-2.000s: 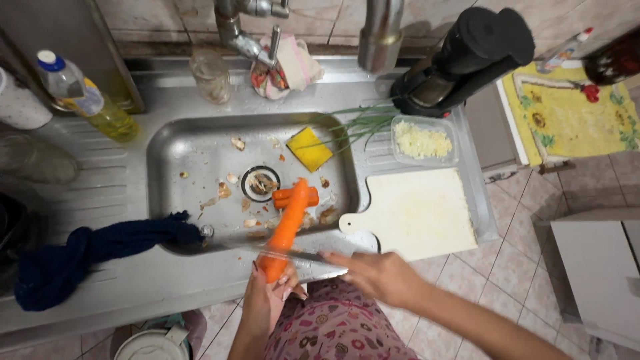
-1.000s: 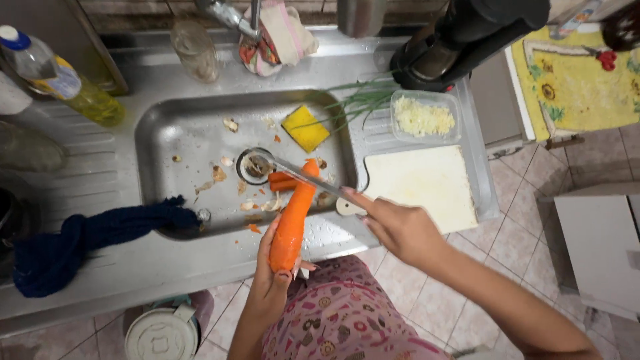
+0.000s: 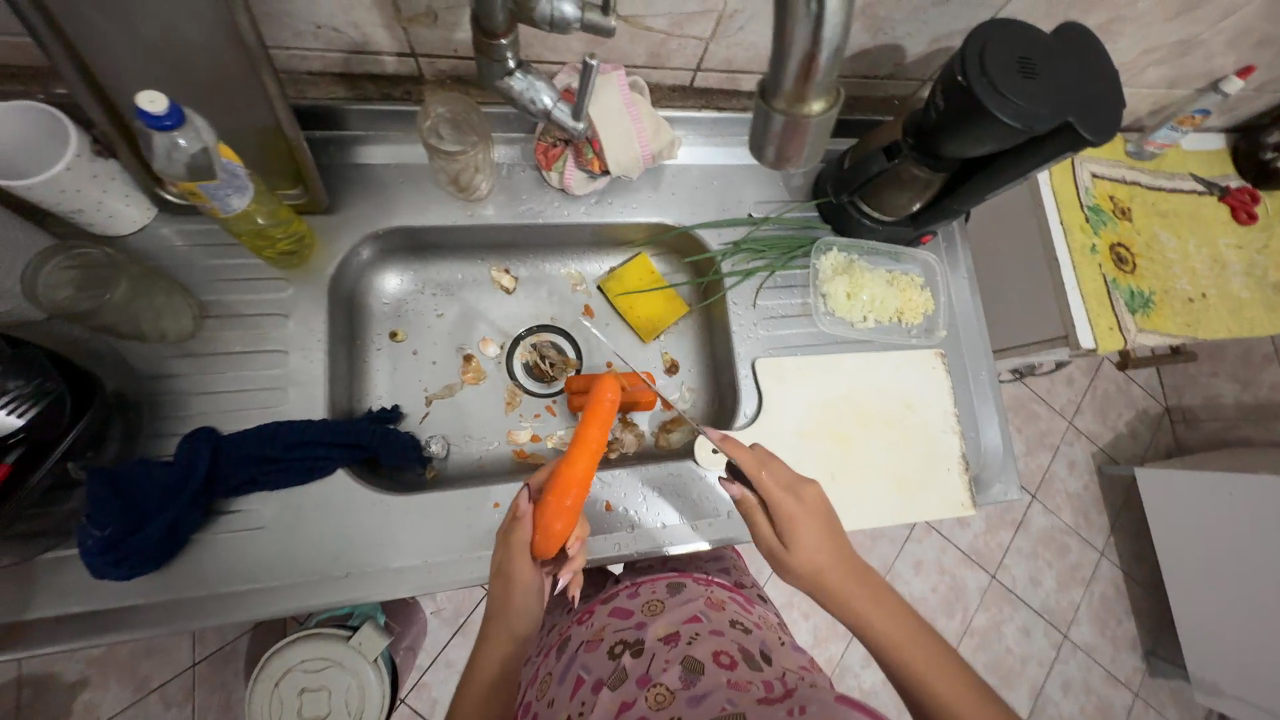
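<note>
My left hand (image 3: 530,560) grips the thick end of a large orange carrot (image 3: 578,465), whose narrower tip points up over the steel sink (image 3: 450,270). In my right hand (image 3: 785,505) is a knife (image 3: 650,382); its handle is mostly hidden in my fingers, and its thin blade slants up and left over the basin, just right of the carrot's tip. Carrot pieces (image 3: 635,392) lie in the basin behind the held carrot, beside the drain (image 3: 544,361). Peel scraps are scattered about, and a yellow sponge (image 3: 644,298) rests at the basin's right back.
Right of the basin are a white cutting board (image 3: 860,430), a plastic container of chopped pale food (image 3: 878,290), green onion stalks (image 3: 765,250) and a black coffee maker (image 3: 970,130). A dark blue cloth (image 3: 240,465), a bottle of yellow liquid (image 3: 225,185) and the faucet (image 3: 530,80) are also near.
The knife blade, over the carrot one second ago, now stands to the right of its tip. Both hands keep their hold. The view has shifted slightly.
</note>
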